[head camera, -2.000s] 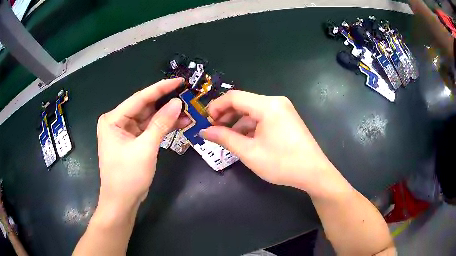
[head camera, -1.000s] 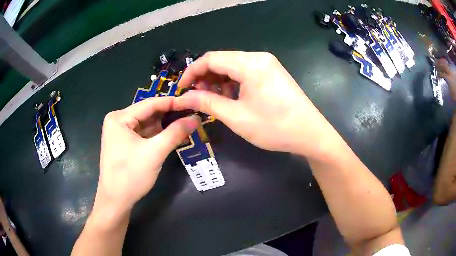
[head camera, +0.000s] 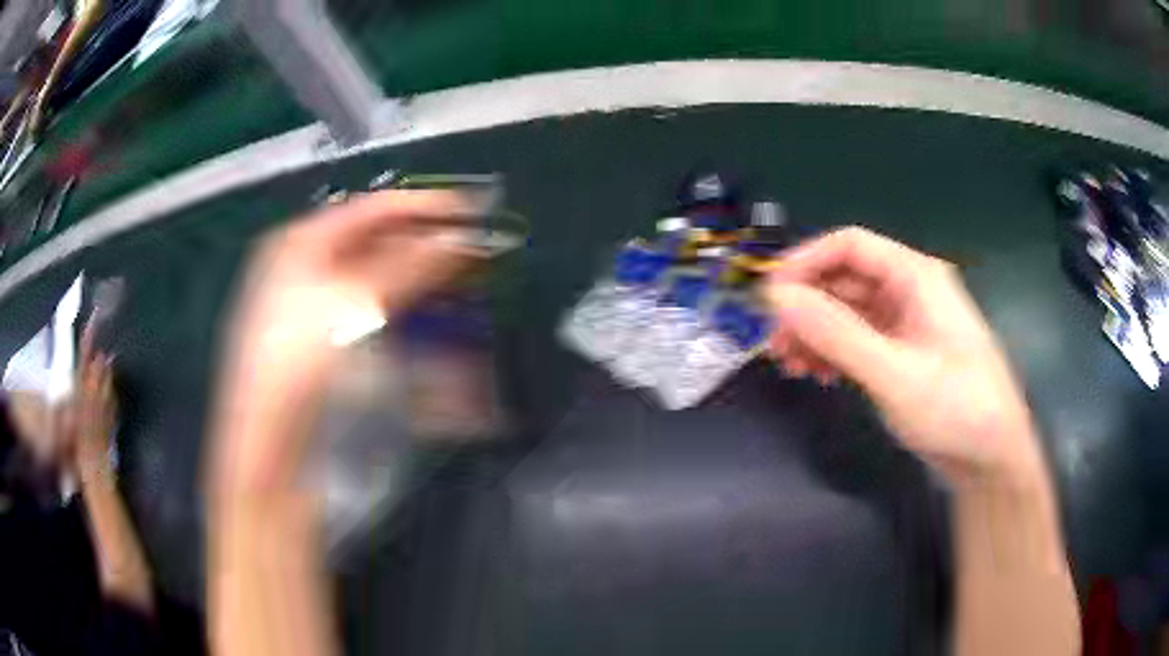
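Observation:
A fan of several phone circuit boards (head camera: 660, 346) lies on the dark green bench between my hands, white parts toward me, blue parts and black ends away. My left hand (head camera: 372, 276) is blurred at the left, its fingers at the black end of a circuit board (head camera: 449, 365) that hangs down beside it, strongly blurred. My right hand (head camera: 885, 333) is at the right edge of the fan, thumb and fingers closed near a blue and orange part; whether it grips something cannot be told.
Another group of boards (head camera: 1128, 276) lies at the far right. A pale rail (head camera: 769, 83) runs along the far side, with a grey post (head camera: 321, 77) at upper left. Another person's hand and arm (head camera: 103, 449) are at the far left, near a white item (head camera: 54, 346).
The view has turned left. My hands have parted from the shared board; the left one has moved left with a board and the right one is beside the fan.

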